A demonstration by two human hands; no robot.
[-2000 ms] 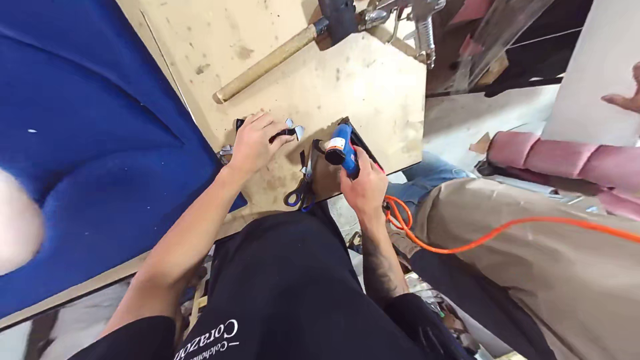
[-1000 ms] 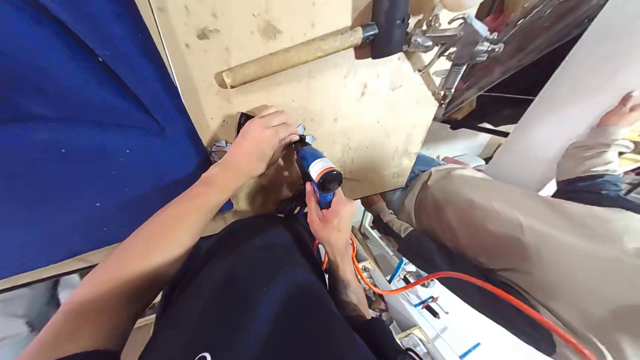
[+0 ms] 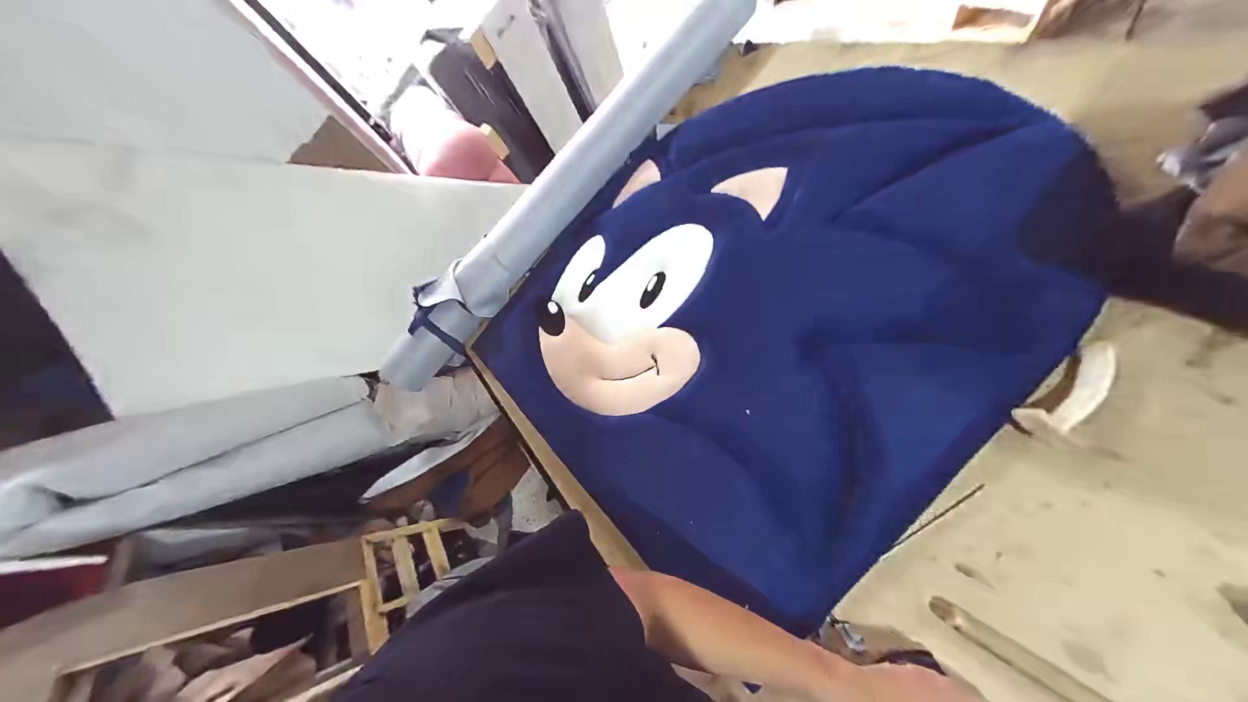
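A dark blue upholstered panel [image 3: 936,322] with a cartoon hedgehog face [image 3: 624,331] in white and beige lies on the wooden table [image 3: 1121,507]. My left forearm reaches along the bottom, beside the panel's lower corner, and its hand is past the frame edge. My right hand is out of view. A small metal piece [image 3: 846,636] is by that corner, near the forearm. Part of a wooden handle [image 3: 1004,648] lies at the lower right. The blue power tool is not visible.
A long grey roll [image 3: 575,175] runs along the panel's upper left side. A pale board or sheet [image 3: 224,273] and grey fabric [image 3: 195,458] are at the left. Wooden frames [image 3: 405,565] are at the lower left. A curved pale scrap [image 3: 1087,385] lies right of the panel.
The view has swung far to the left, onto the blue panel. Both hands and the blue power tool, seen earlier together over the table, are out of the frame.
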